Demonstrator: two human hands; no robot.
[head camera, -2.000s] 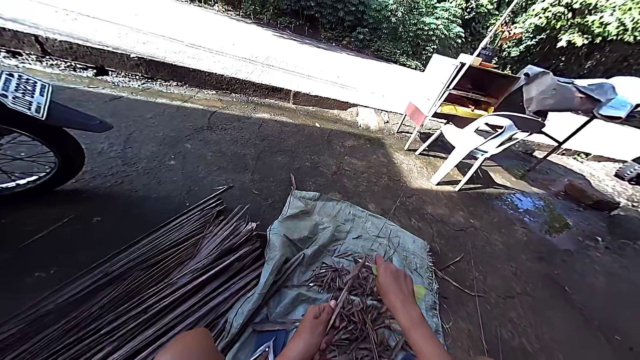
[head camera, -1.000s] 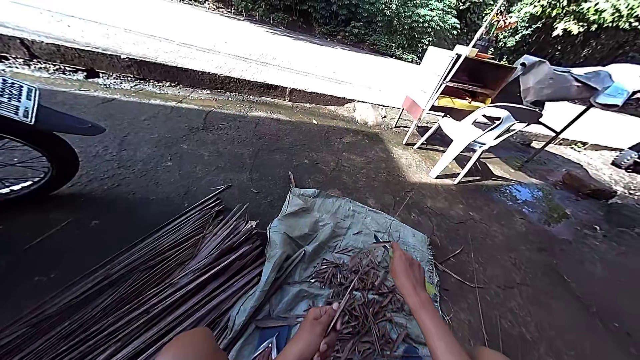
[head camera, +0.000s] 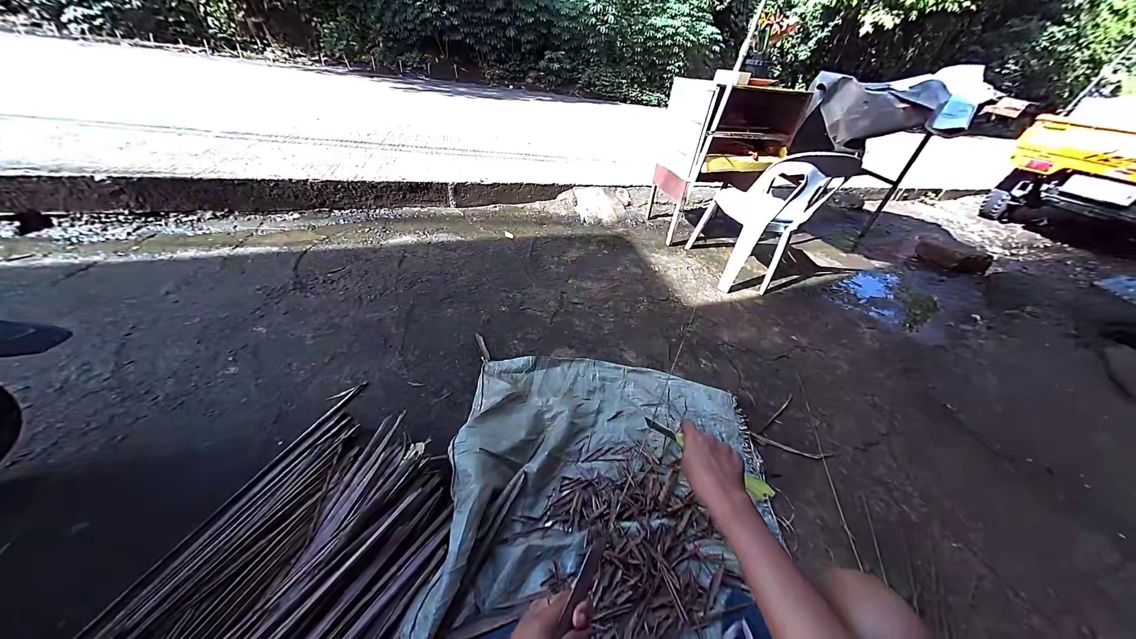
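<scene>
My right hand (head camera: 713, 463) is closed on a knife (head camera: 661, 429) with a yellow-green handle; its dark blade points up and left. In my left hand (head camera: 552, 617), at the bottom of the view, is a dark strip of dried palm leaf (head camera: 586, 572), held upward at a slant. Both hands are over a pale green woven sack (head camera: 568, 399) spread on the ground. Short cut pieces of dried leaf (head camera: 652, 559) lie heaped on the sack between and below my hands. Left of the sack lies a large bundle of long dried palm leaves (head camera: 328, 541).
A white plastic chair (head camera: 750, 222) stands beyond the sack, beside a metal cabinet (head camera: 688, 133) and a cloth-draped stand (head camera: 874, 106). Near them are a puddle (head camera: 879, 297) and a rock (head camera: 952, 255). A yellow vehicle (head camera: 1078, 151) is at the right, part of a motorcycle (head camera: 31, 337) at the left.
My right hand, close to the leaf strip two seconds ago, is now farther right and away from it, still with the knife. The view has turned right, bringing the yellow vehicle in.
</scene>
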